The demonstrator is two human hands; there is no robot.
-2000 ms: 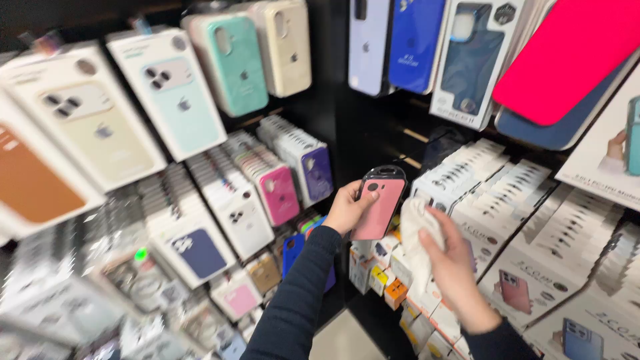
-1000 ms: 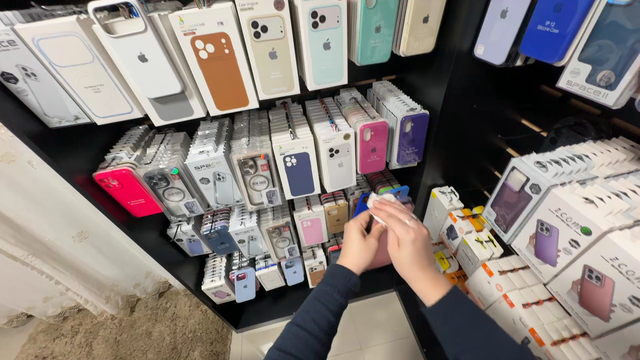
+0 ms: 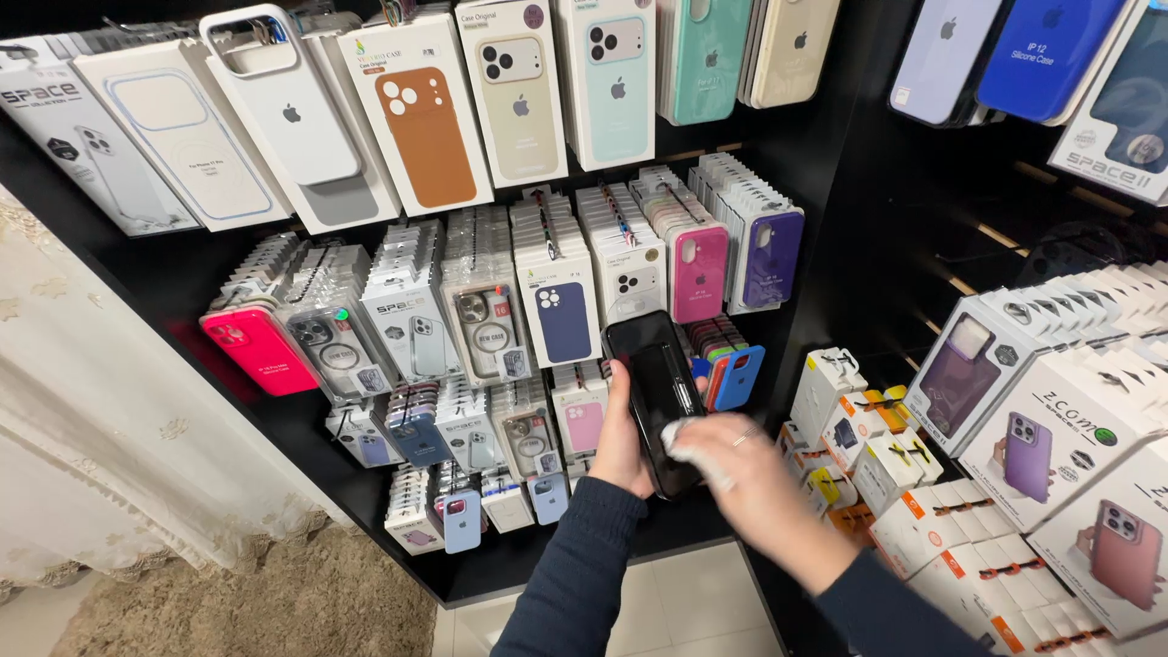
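A smartphone [image 3: 655,392] with a dark glossy screen faces up in my left hand [image 3: 624,443], which grips it along its left side, fingers partly hidden underneath. Pressed to the lower part of the screen is a crumpled white cloth or tissue [image 3: 686,445], held in the fingers of my right hand [image 3: 753,479]. That hand is blurred and wears a ring. A narrow reflection shows on the glass.
Boxed phone cases [image 3: 561,310] hang in rows on a black slatted display. More boxes [image 3: 1045,438] project at the right, beside small orange and white packages [image 3: 922,516]. A pale curtain [image 3: 137,401] hangs left, above a shaggy brown rug [image 3: 274,593].
Two seconds ago the phone's pink back faced me and the cloth was apart from it; now its screen faces me with the cloth on it. The view has swung right to left.
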